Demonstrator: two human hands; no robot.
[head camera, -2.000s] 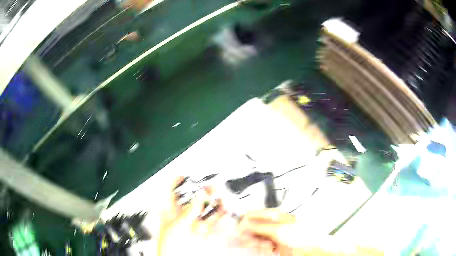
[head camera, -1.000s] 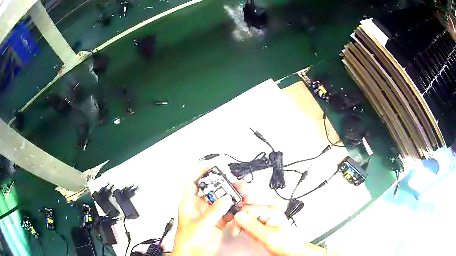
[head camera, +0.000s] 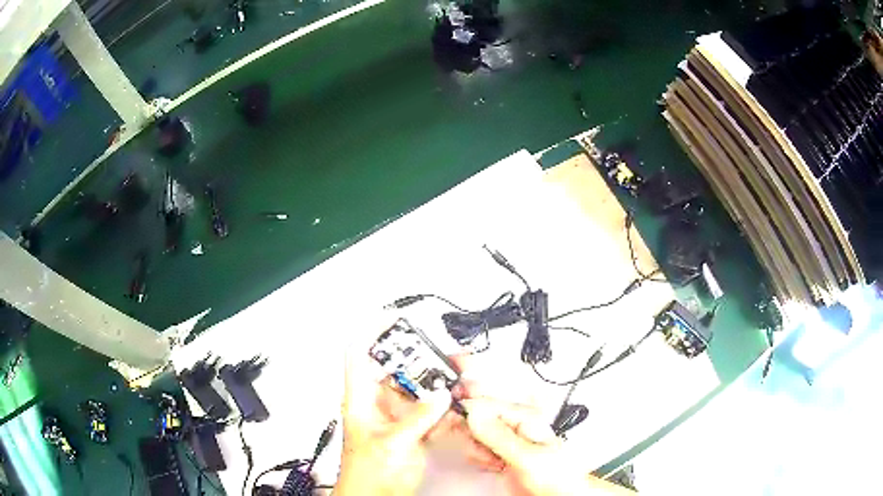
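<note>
A black open adapter housing (head camera: 418, 356) with a circuit board in it, showing white, silver and blue parts, is held over the white work board (head camera: 319, 310). My left hand (head camera: 387, 426) holds it from below and the left, thumb on its lower edge. My right hand (head camera: 513, 436) pinches at the housing's lower right corner, where a short black piece (head camera: 457, 403) shows, likely the cord end. Bundled black output cords (head camera: 534, 327) lie on the board. An open shell with a board (head camera: 684, 329) lies at its right edge.
Wall-plug adapter cases (head camera: 242, 387) stand at the board's left, with loose circuit boards (head camera: 97, 420) farther left. A tan cardboard sheet (head camera: 591, 199) shows beneath. Layered stacked trays (head camera: 755, 174) rise at right. The green belt (head camera: 349, 145) carries scattered black parts. A pale metal post (head camera: 82, 305) is at left.
The view has steadied since the first frame. Since the second, the housing has tilted and shifted slightly left in my left hand; parts on the green belt have moved left.
</note>
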